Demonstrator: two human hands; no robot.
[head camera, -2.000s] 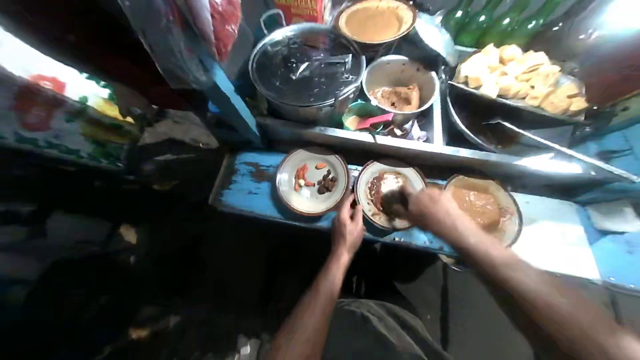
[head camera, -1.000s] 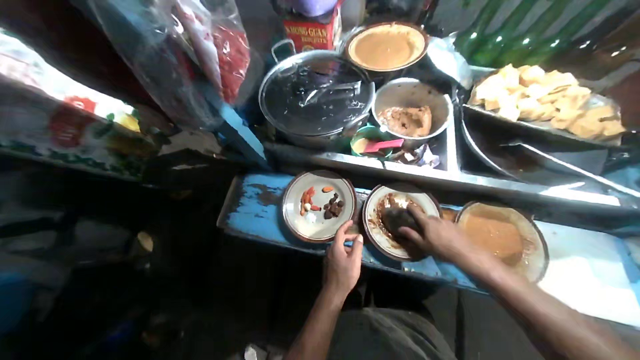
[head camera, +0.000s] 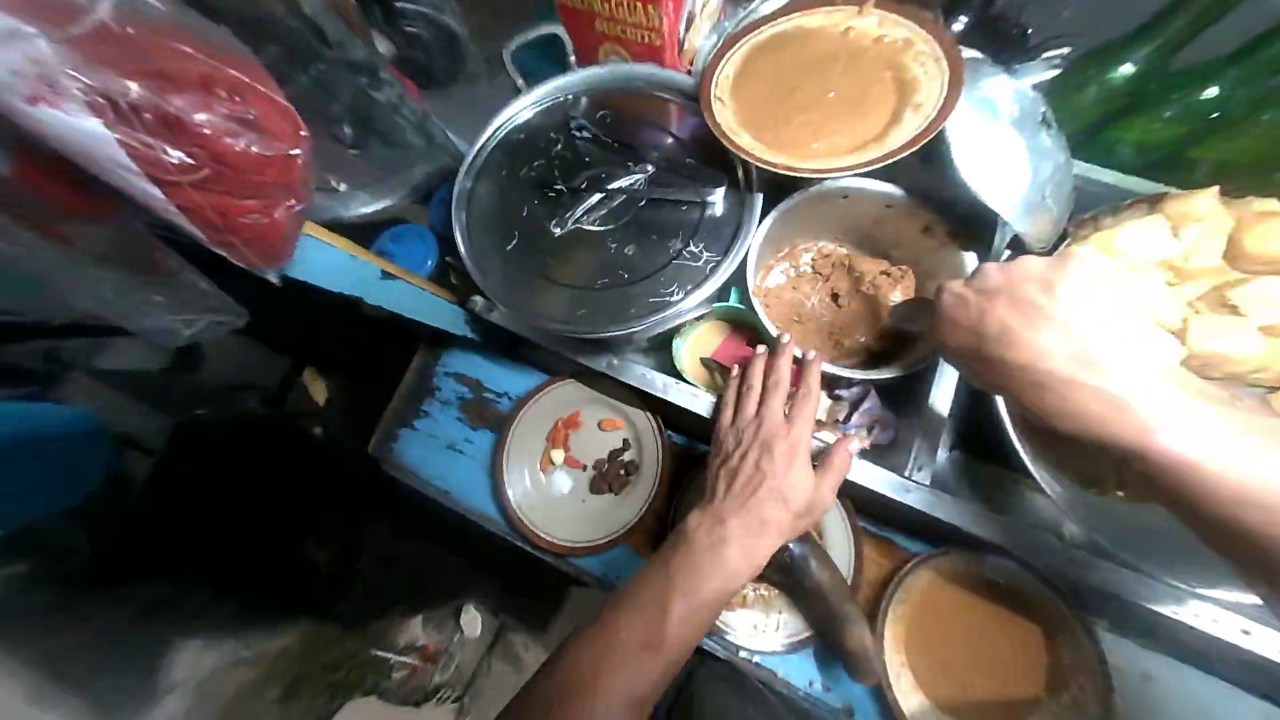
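My right hand (head camera: 1030, 330) grips a dark spoon or scoop (head camera: 908, 325) whose end is in brown paste (head camera: 840, 290) inside a metal pot (head camera: 905, 215). Fingers spread, my left hand (head camera: 765, 465) reaches over the metal counter edge, its fingertips by a green cup (head camera: 695, 350) with a pink handle in it. Beneath my left wrist a dark pestle (head camera: 825, 605) lies across a plate (head camera: 845, 540) smeared with brown paste, partly hidden. To the left, another plate (head camera: 525, 500) holds chillies (head camera: 560, 440), dark brown pieces (head camera: 612, 470) and a small white heap (head camera: 560, 482).
A large lidded pot (head camera: 600, 270) stands left of the metal pot. Behind are a bowl of orange-brown sauce (head camera: 830, 85) and a biscuit box (head camera: 625, 30). Fried tofu-like pieces (head camera: 1200, 280) are piled at right. A bowl of brown liquid (head camera: 970, 640) sits lower right; a plastic bag (head camera: 200, 130) hangs upper left.
My right hand has left the pestle on the plate, moved up to the metal pot and taken hold of the spoon or scoop. My left hand has moved from the plate's rim toward the green cup.
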